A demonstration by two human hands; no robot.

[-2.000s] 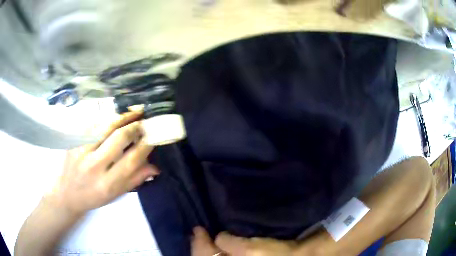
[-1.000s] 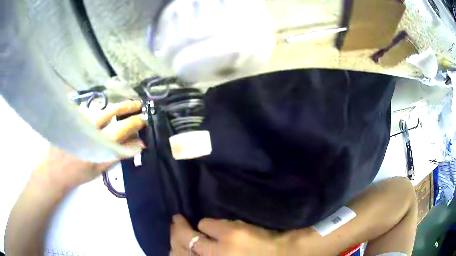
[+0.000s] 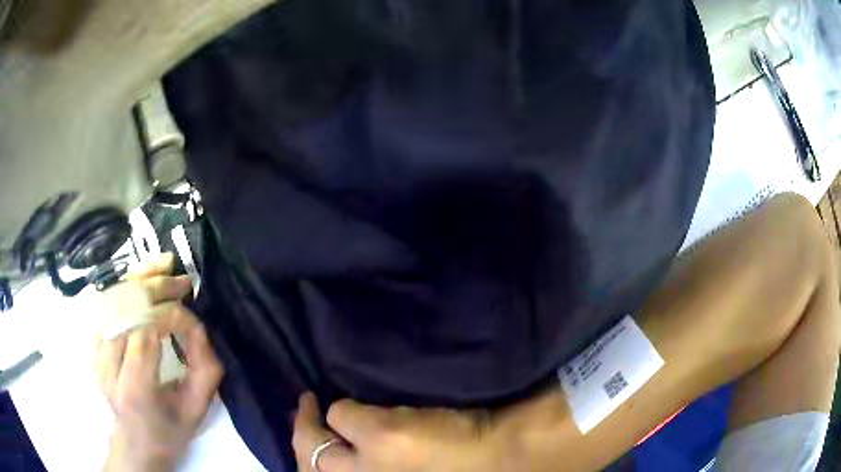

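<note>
The black garment fills the middle, with a long narrow folded strip down its left side to the needle area. My left hand is just left of the strip, below the needle area, with fingers curled at the cloth's edge. Whether it pinches cloth cannot be told. My right hand, with a ring, grips the strip's lower part at the bottom edge, fingers closed on the cloth. A white label with small print and a square code lies against my right forearm, by the garment's lower right edge.
The cream machine head covers the upper left. Dark coiled tension parts stand left of the needle area. The white table shows at right, with a thin dark tool on it. Something blue shows below my right forearm.
The view has shifted, so the garment fills more of the upper picture. The white block is no longer visible. My left fingers have moved back from the needle area and curled more. My right hand still grips the cloth.
</note>
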